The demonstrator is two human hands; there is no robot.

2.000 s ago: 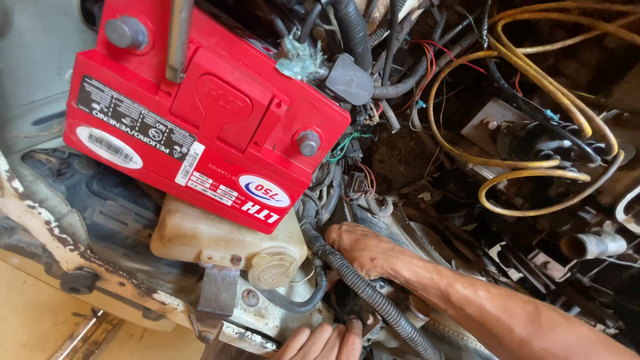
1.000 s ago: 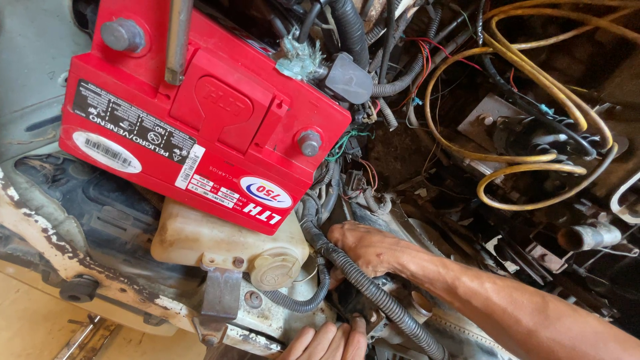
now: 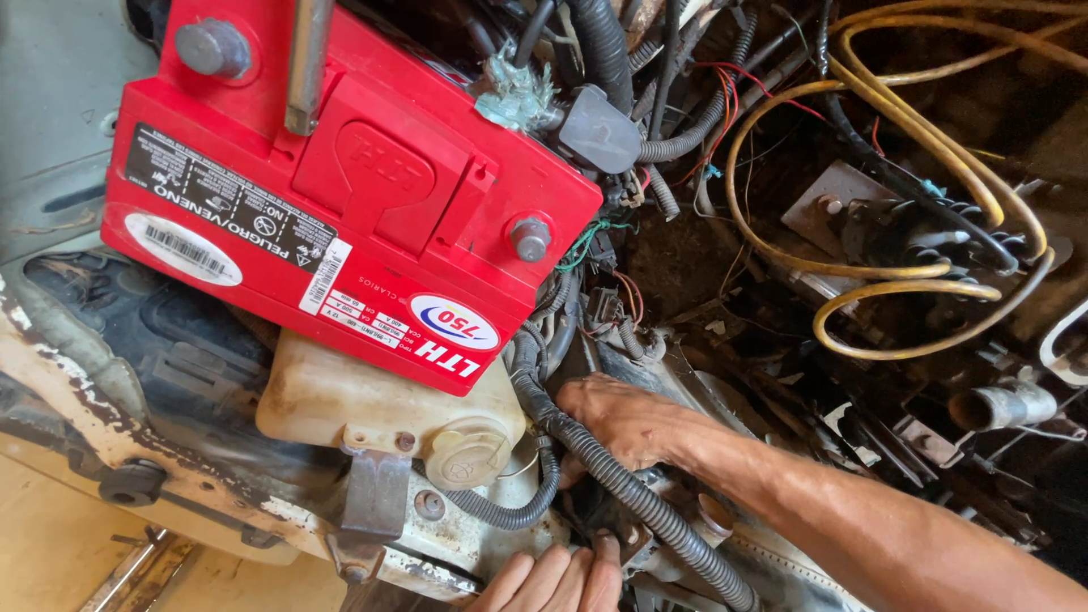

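My right hand [image 3: 616, 418] reaches in from the right beneath a black corrugated wire conduit [image 3: 629, 484]; its fingertips are hidden behind the conduit and the hoses. At the bottom edge my left hand [image 3: 552, 582] rests by the painted metal body edge, fingers curled, its fingertips close to a dark bracket. What either hand holds cannot be seen. Up and left of both hands sits a red car battery [image 3: 357, 204], tilted, over a yellowed plastic washer-fluid reservoir [image 3: 382, 399] with a round cap [image 3: 467, 455].
A metal bar [image 3: 308, 68] lies across the battery's top. Loops of yellow hose [image 3: 756, 229] hang at the upper right. Loose wires and a black plastic cover [image 3: 597, 129] are beside the battery. A cut metal pipe [image 3: 1003, 404] sticks out at the right. Chipped body metal [image 3: 161, 455] runs along the lower left.
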